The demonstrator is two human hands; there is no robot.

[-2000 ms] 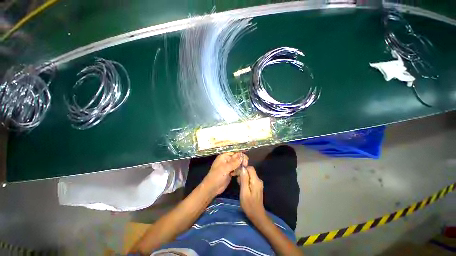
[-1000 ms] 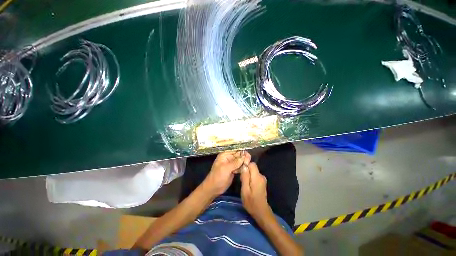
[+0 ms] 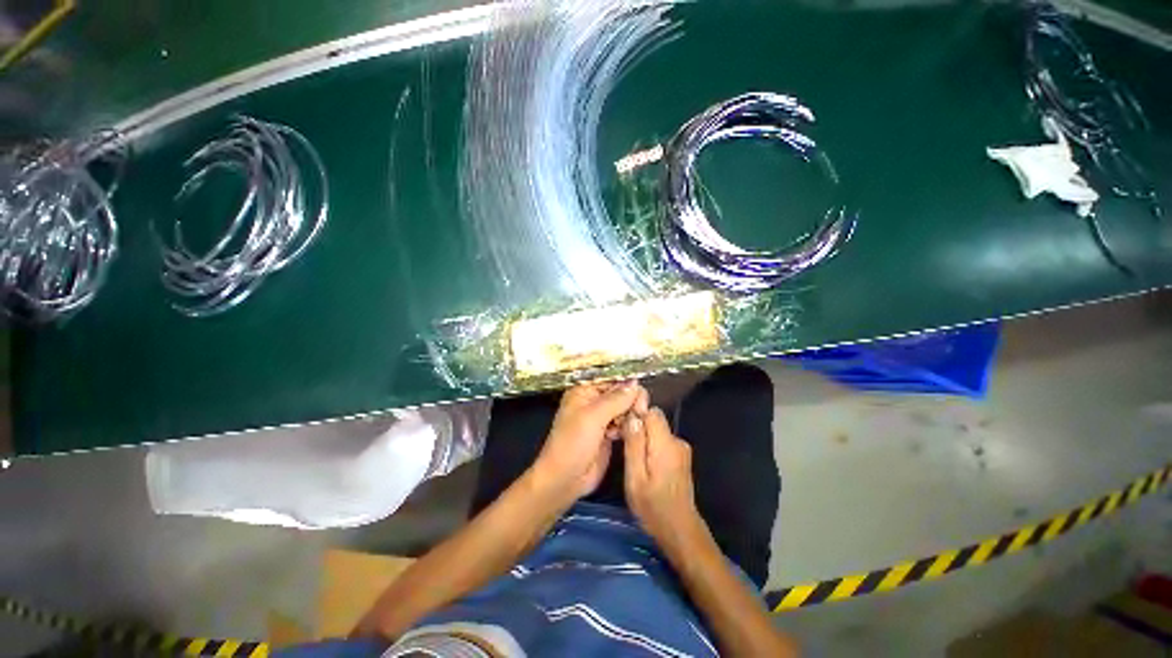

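My left hand (image 3: pixel 587 435) and my right hand (image 3: pixel 657 465) are bare and meet at the fingertips just below the near edge of the green bench. The fingers of both hands are pinched together. Whatever is between the fingertips is too small and hidden to make out. The cream-yellow taped block (image 3: pixel 614 339) lies at the bench edge just beyond my hands, with crinkled clear tape (image 3: pixel 473 345) around it. A fan of fine whitish strands (image 3: pixel 533 167) curves away from the block across the bench.
A dark-and-silver coil (image 3: pixel 685 212) lies right of centre, with a small pale tag (image 3: pixel 638 160). A looser coil (image 3: pixel 269 219) and a tangled pile (image 3: pixel 52 238) lie left. A white scrap (image 3: pixel 1044 170) touches a dark bundle (image 3: pixel 1080 97). Below are a white bag (image 3: pixel 283 482) and blue bag (image 3: pixel 919 360).
The whole view has shifted slightly with my head. My hands stay together at the bench edge, with only small changes in the fingers and wrists.
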